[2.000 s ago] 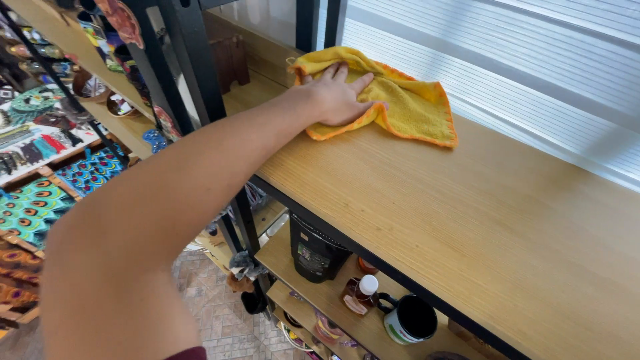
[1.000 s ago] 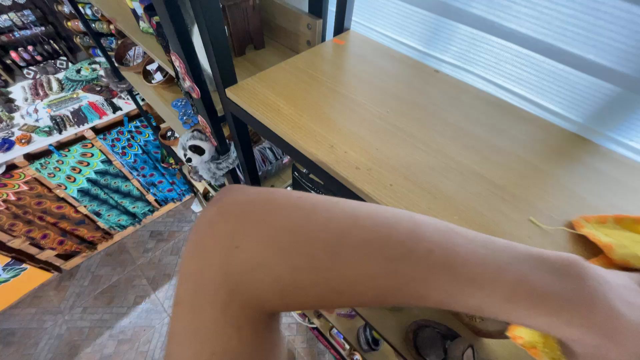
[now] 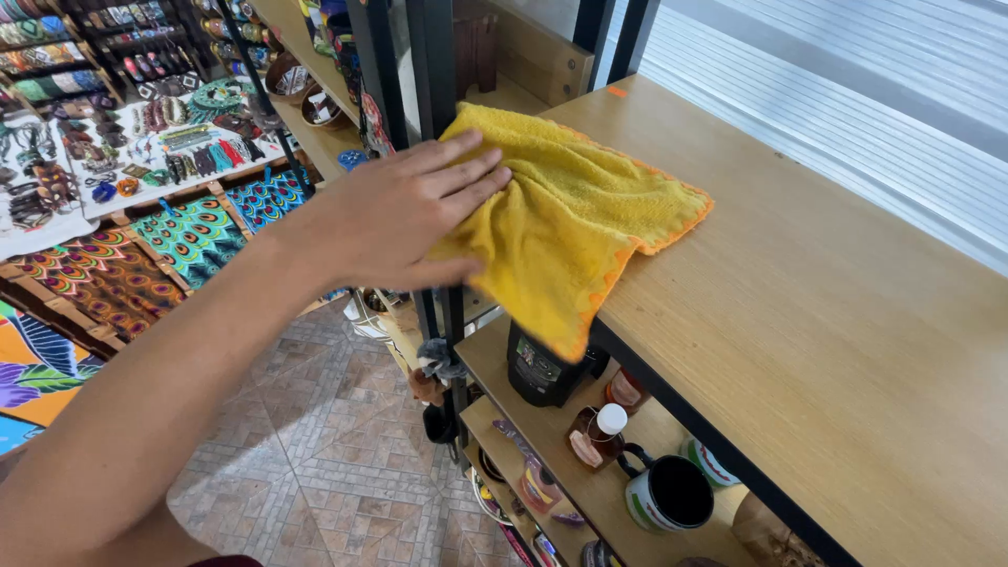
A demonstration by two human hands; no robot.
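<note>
My left hand [image 3: 429, 209] reaches in from the lower left, palm down, with its fingers extended on a yellow cloth [image 3: 583, 189] with orange edging. The cloth lies rumpled over the left end of a wooden shelf top [image 3: 795, 291], and one corner droops past the front edge. The fingertips rest near the cloth's bunched folds, and the thumb is apart and slightly blurred. The palm's underside is hidden. My right hand is not in view.
Below are a black container [image 3: 539, 370], a white-capped bottle [image 3: 596, 437] and a black-handled mug [image 3: 669, 492]. Black metal posts [image 3: 431, 71] stand beside the shelf's left end. Jewelry [image 3: 181, 142] and patterned textiles [image 3: 189, 236] are at the left, above a tiled floor [image 3: 315, 449].
My left hand and the yellow cloth have moved from farther right along the shelf, one second ago, to its left end. Two seconds ago they were near the back left.
</note>
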